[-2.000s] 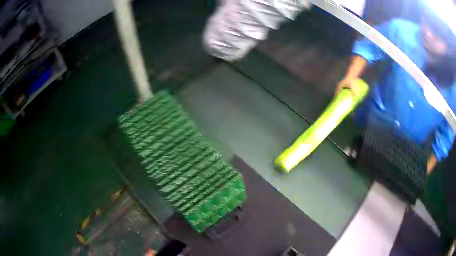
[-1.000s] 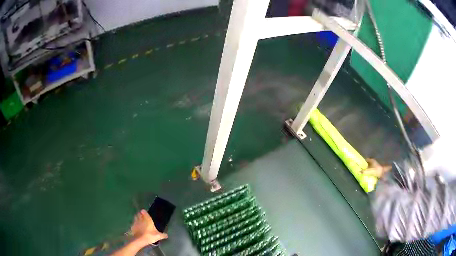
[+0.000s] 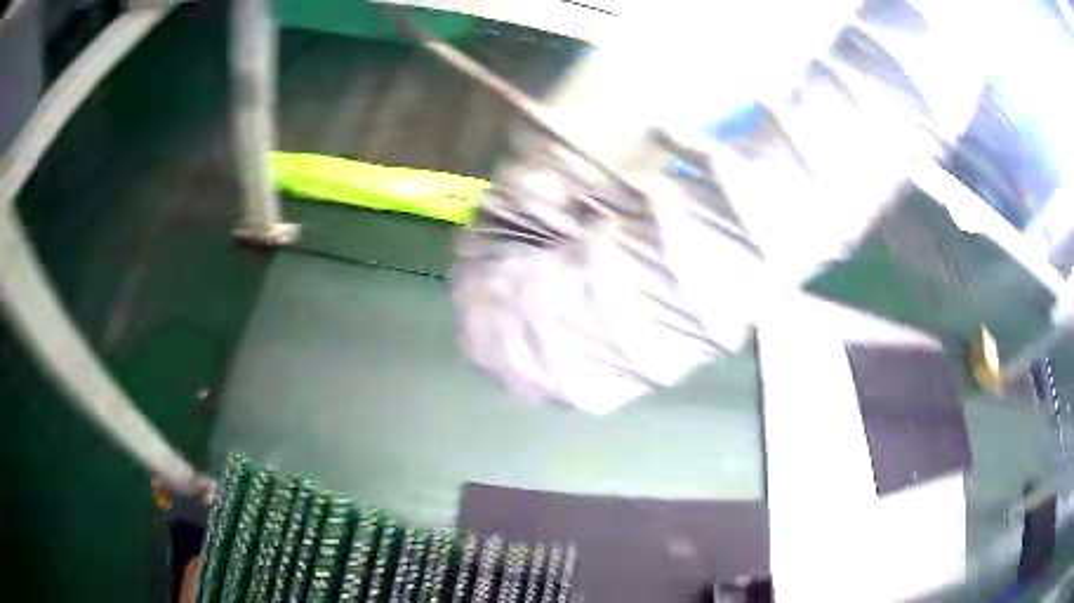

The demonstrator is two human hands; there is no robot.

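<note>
A dense row of upright green circuit boards [image 3: 318, 536] stands at the bottom left, cut off by the lower edge. A sliver of my left hand [image 3: 189, 581] shows at the left end of the row, against a dark flat object, probably a phone [image 3: 183, 544]; most of both is hidden or out of the picture. My right hand is not in view. A dark mat [image 3: 612, 524] lies right of the boards.
A ribbed grey-white duct [image 3: 589, 318] hangs across the middle. A yellow-green roll [image 3: 377, 189] lies beyond the seam, left of it. Cream posts [image 3: 253, 118] stand left. A pale sheet [image 3: 813, 471] with a dark mat [image 3: 907, 412] lies right.
The view has swung right, so the duct is now central and the roll is at the upper left. My left hand and the dark object have shifted to the bottom-left, mostly hidden.
</note>
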